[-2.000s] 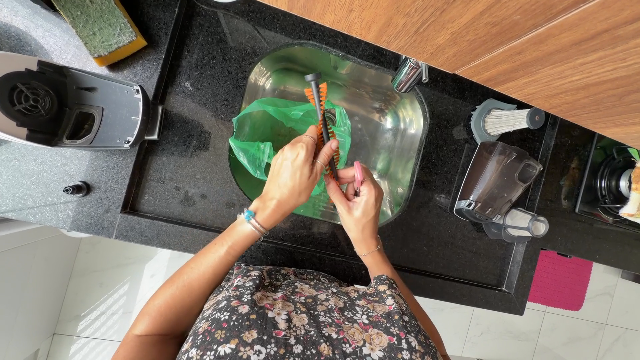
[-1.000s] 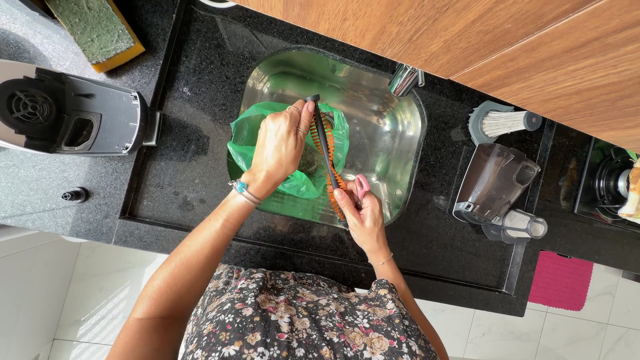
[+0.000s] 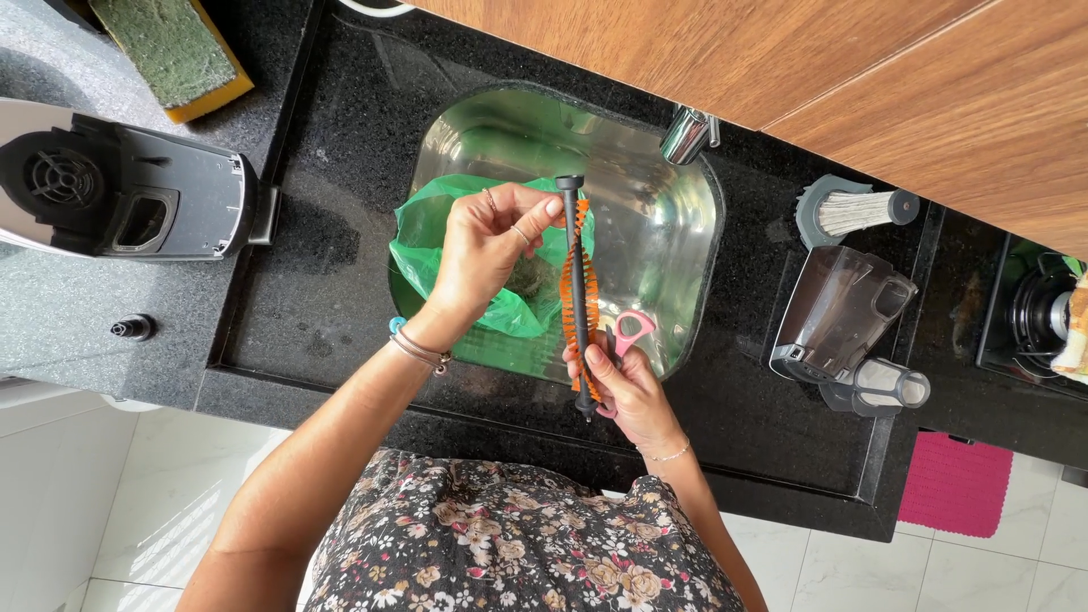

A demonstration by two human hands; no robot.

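Observation:
A vacuum cleaner's brush roller [image 3: 580, 289], dark with orange bristles, stands lengthwise over a stainless steel sink [image 3: 671, 246]. My right hand [image 3: 627, 393] grips its lower end, along with pink-handled scissors [image 3: 633, 330] whose blades are mostly hidden. At the roller's upper end, my left hand [image 3: 489, 246] has thumb and forefinger pinched beside the bristles; whether hair or thread is between them cannot be told. A green plastic bag [image 3: 433, 221] lies open in the sink under my left hand, with a greyish clump of dust or hair [image 3: 531, 276] in it.
A chrome faucet [image 3: 685, 136] is at the sink's far edge. To the right are a pleated filter [image 3: 854, 211], a vacuum dust container [image 3: 841, 314] and a mesh filter [image 3: 888, 387]. On the left lie a vacuum body [image 3: 127, 191], a sponge [image 3: 183, 59] and a small black part [image 3: 133, 327]. A wooden cabinet borders the top right.
The roller is turned more upright in view. My left hand, on its upper end one second ago, is now slightly lower and to the left of that end. My right hand keeps hold of the lower end.

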